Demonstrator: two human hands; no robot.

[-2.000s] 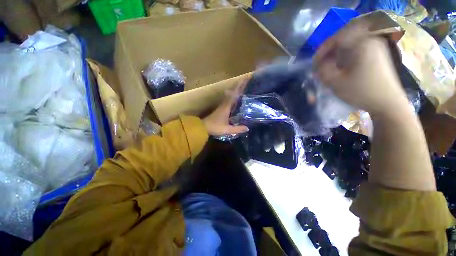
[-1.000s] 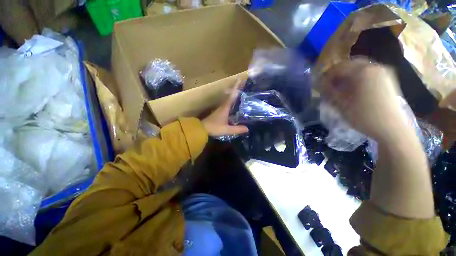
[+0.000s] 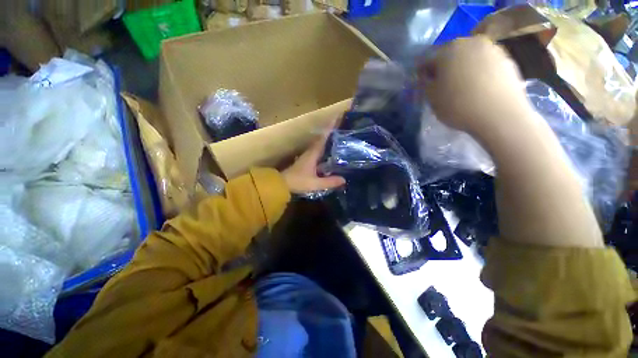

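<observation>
A stack of black panel frames, partly in clear plastic wrap, stands at the near end of the white work sheet. My left hand holds the stack's left side. My right hand is raised over its far side at a blurred dark panel with clear wrap; its fingertips are blurred and their grip cannot be made out. Black frames with round openings lie on the sheet below the stack. Several black socket inserts lie in a row nearer me.
An open carton holding a wrapped black bundle is beyond my left hand. A blue crate of whitish wrap is at left. A heap of black inserts and an open kraft sack are at right.
Black frames with round openings now show on the sheet below the stack. My right hand has moved up and slightly left. My left hand has stayed at the stack.
</observation>
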